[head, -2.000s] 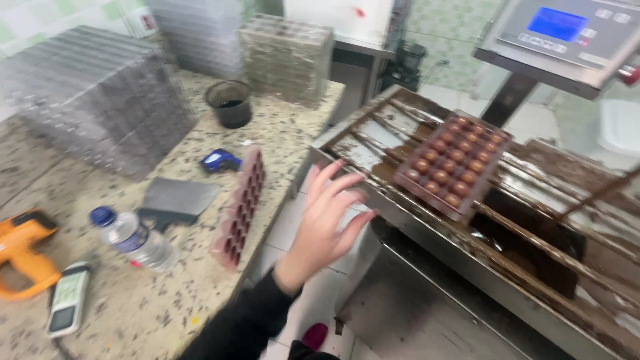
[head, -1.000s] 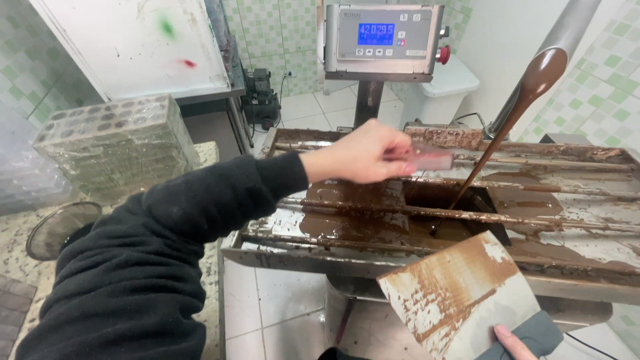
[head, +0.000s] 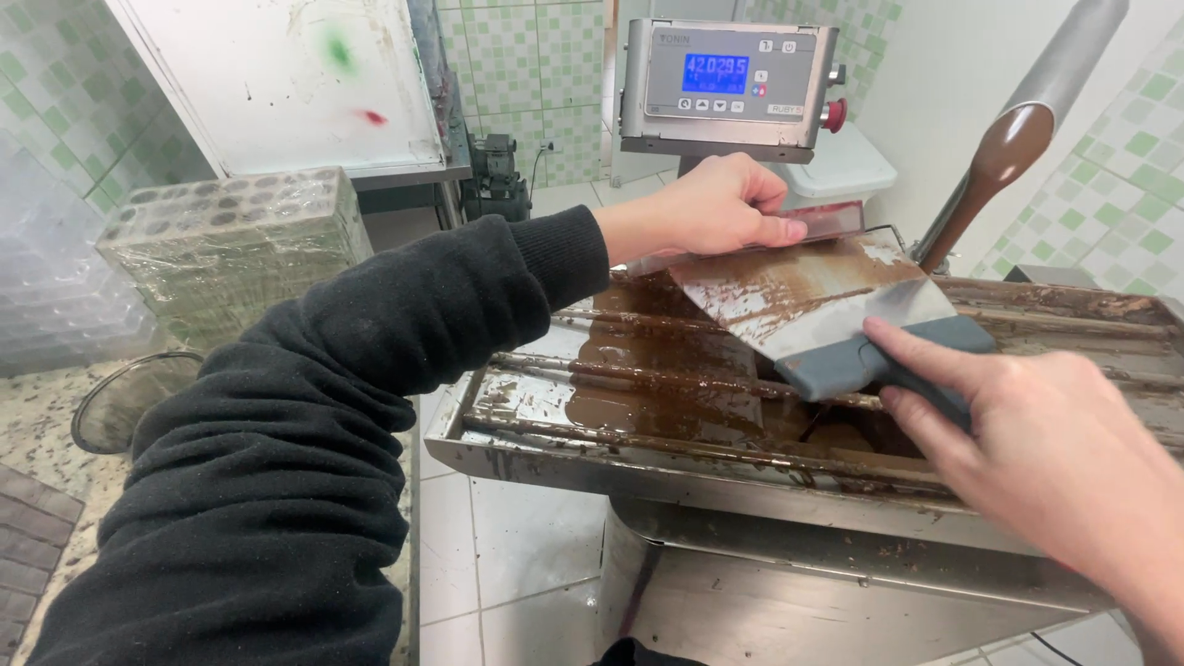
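My left hand (head: 717,208) grips a clear plastic chocolate mold (head: 837,222) by its edge, above the rods of a chocolate tempering machine. In my right hand (head: 1027,444) is a wide scraper with a dark grey handle (head: 883,356). Melted chocolate smears its metal blade (head: 795,296), whose far edge lies close against the mold; whether they touch cannot be made out. Liquid chocolate (head: 647,361) covers part of the steel tray beneath. At the right, chocolate coats the machine's spout (head: 1017,139). Most of the mold is hidden behind my left hand and the blade.
A control box (head: 731,83) with a lit display stands behind the tray (head: 536,462). On the speckled stone counter (head: 46,416) at left are a film-wrapped stack of molds (head: 231,240) and a dark-rimmed cup (head: 139,398). A white lidded bin (head: 842,171) stands behind the machine.
Two seconds ago my left hand was empty, the mold lay on the rods and the scraper on the counter. Since one second ago, the scraper has moved up to the mold. The view has swung right.
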